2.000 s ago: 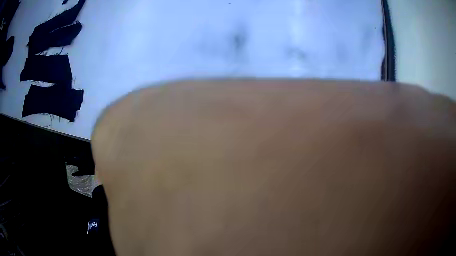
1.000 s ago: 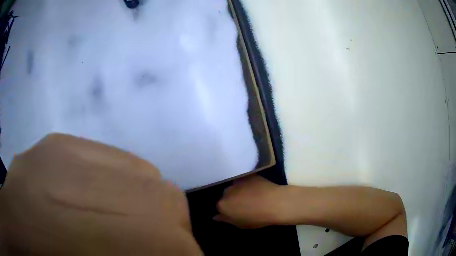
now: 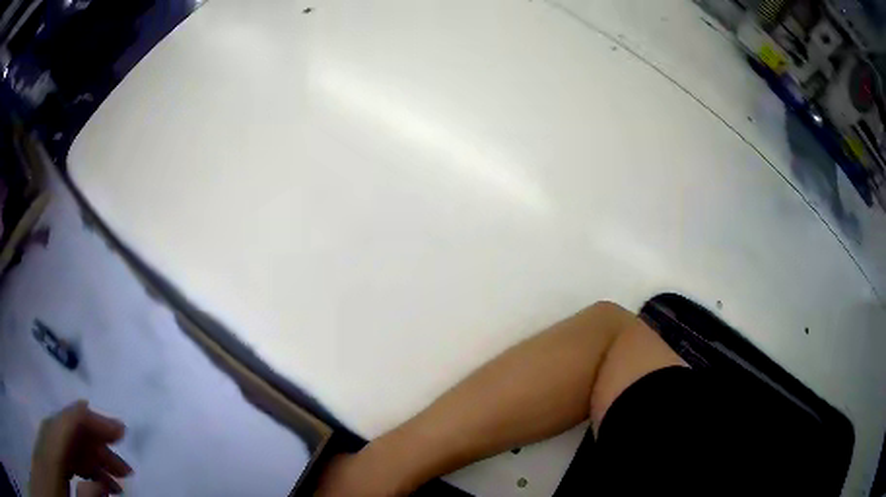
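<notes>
A pale bluish-white surface with a brown and dark edge (image 3: 223,354) lies at the lower left and ends in a corner near the bottom. Small dark thread snips (image 3: 55,345) lie on it. My left hand (image 3: 83,451) is over this surface at the lower left, just below the snips, with its fingers a little bent and apart and nothing visible in it. My right hand (image 3: 348,476) is at the bottom edge beside the corner, mostly cut off. Its fingers are hidden, so any hold cannot be seen.
A large white tabletop (image 3: 408,214) spans the middle. A black-rimmed opening or tray (image 3: 748,359) is at the right beside my dark sleeve. Machine parts (image 3: 826,49) stand at the top right. Dark blue material (image 3: 87,58) is at the top left.
The view has swung right, so the pale surface now sits lower left. My left hand, large and close before, now appears small near the snips. My right hand stays near the corner.
</notes>
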